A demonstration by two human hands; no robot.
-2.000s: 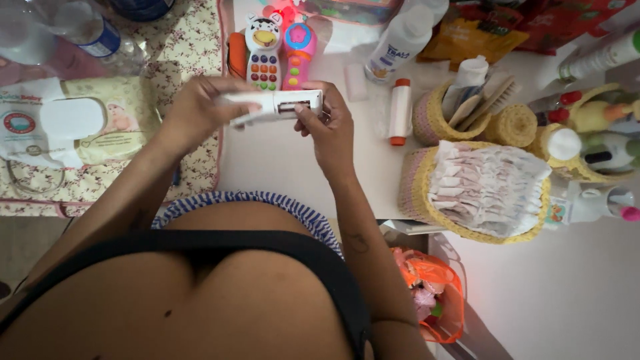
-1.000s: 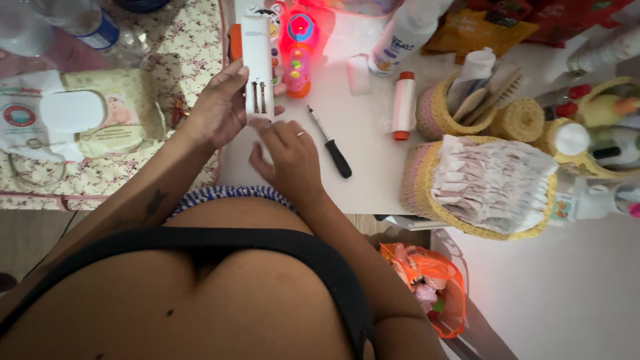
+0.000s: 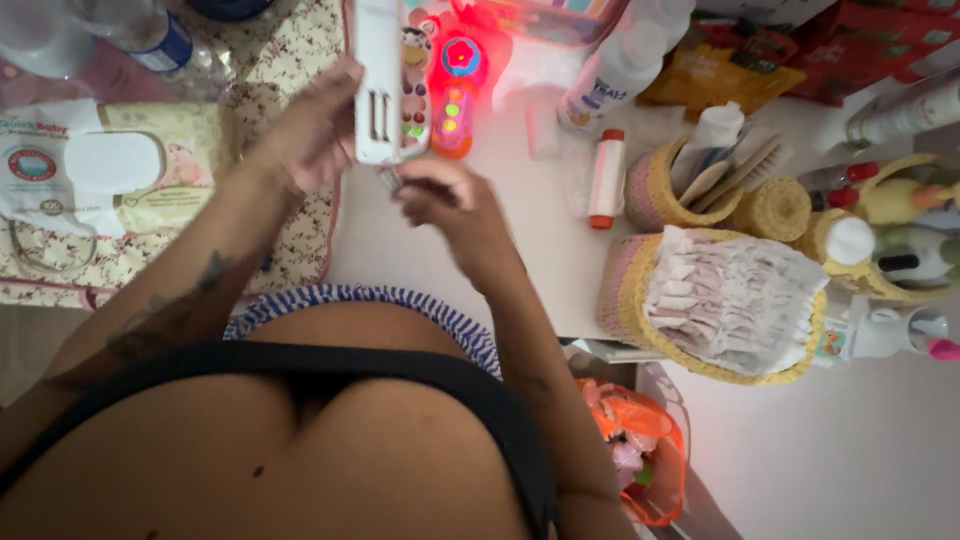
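My left hand (image 3: 319, 131) grips a long white plastic device (image 3: 377, 86) by its left side. The device stands lengthwise in view, with dark slots near its lower end. At that end, the fingers of my right hand (image 3: 454, 206) pinch a small, thin, shiny thing (image 3: 391, 178), blurred and partly hidden, so its kind is unclear. Behind the device lies a toy phone (image 3: 415, 90) with a cow face and coloured buttons, partly covered. Beside it, a pink toy remote (image 3: 457, 97) glows red.
Wet wipes (image 3: 112, 161) lie on a floral mat at left. At right stand a white bottle (image 3: 615, 71), a red-capped tube (image 3: 607, 180), a woven basket of diapers (image 3: 622, 292) and a smaller basket with brushes (image 3: 649, 180). An orange bag (image 3: 667, 465) hangs below the table edge.
The device has turned from crosswise to lengthwise since the oldest frame. My right hand has come up to its lower end. The black-handled screwdriver seen on the table one second ago is out of sight.
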